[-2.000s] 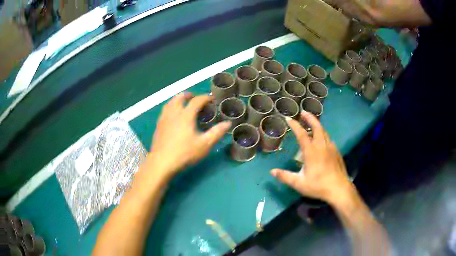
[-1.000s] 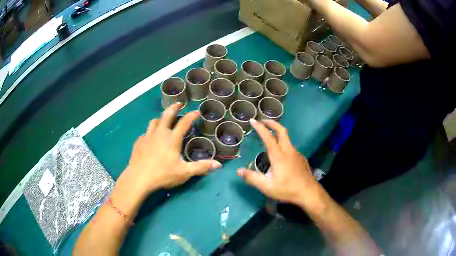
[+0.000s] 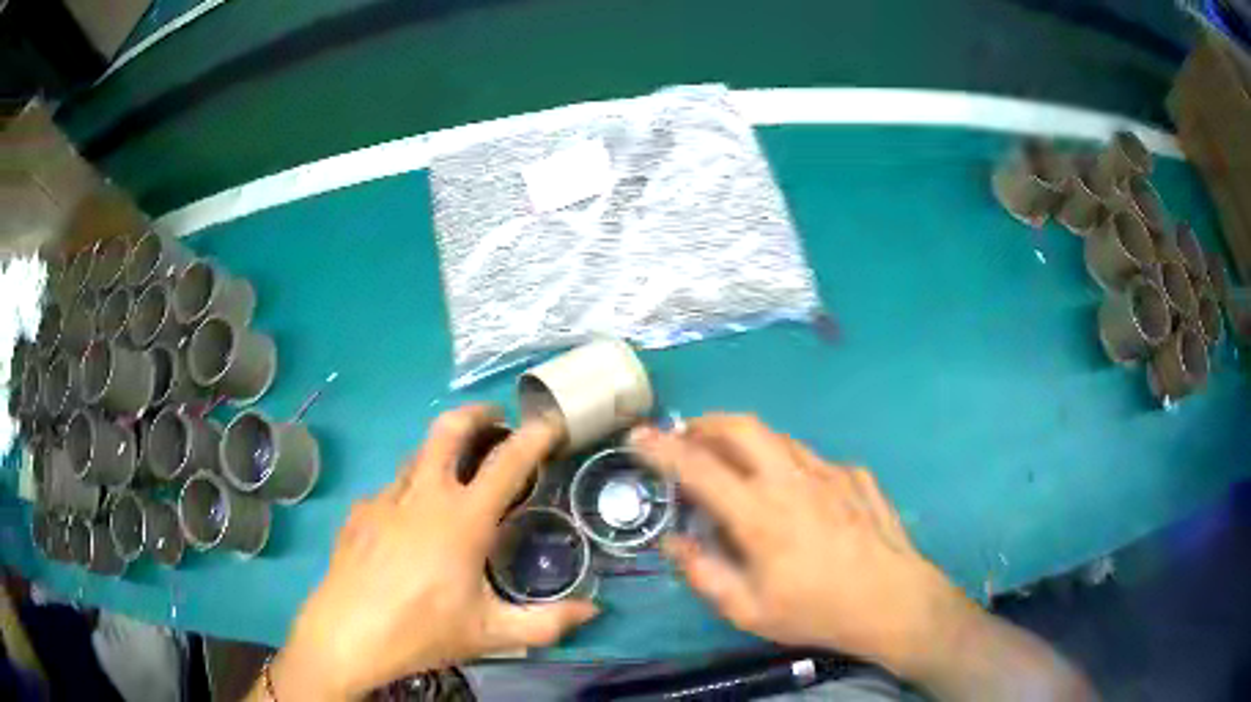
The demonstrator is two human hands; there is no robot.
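Several brown cup-like housings stand close together in front of me. One with a silver hub (image 3: 622, 505) is between my hands, and one with a dark hub (image 3: 543, 557) is left of it. A tilted housing (image 3: 593, 394) lies behind them, its opening to the left. My left hand (image 3: 436, 549) curls round the dark-hub housing, thumb in front, fingers behind; another housing is partly hidden under its fingers. My right hand (image 3: 803, 538) has its fingertips at the right side of the silver-hub housing; a blurred dark shape shows between its fingers, and its grip is unclear.
A clear bag of grey bits (image 3: 631, 240) with a white label lies behind the housings. Housing clusters stand at left (image 3: 121, 377) and right (image 3: 1139, 268). A cardboard box (image 3: 1218, 137) is at far right. A black tool (image 3: 727, 678) is at the bottom edge. A white strip borders the belt.
The view has swung left, bringing the bag to the centre. The large cluster is now at the right. My hands have moved from it to the small group near the bag.
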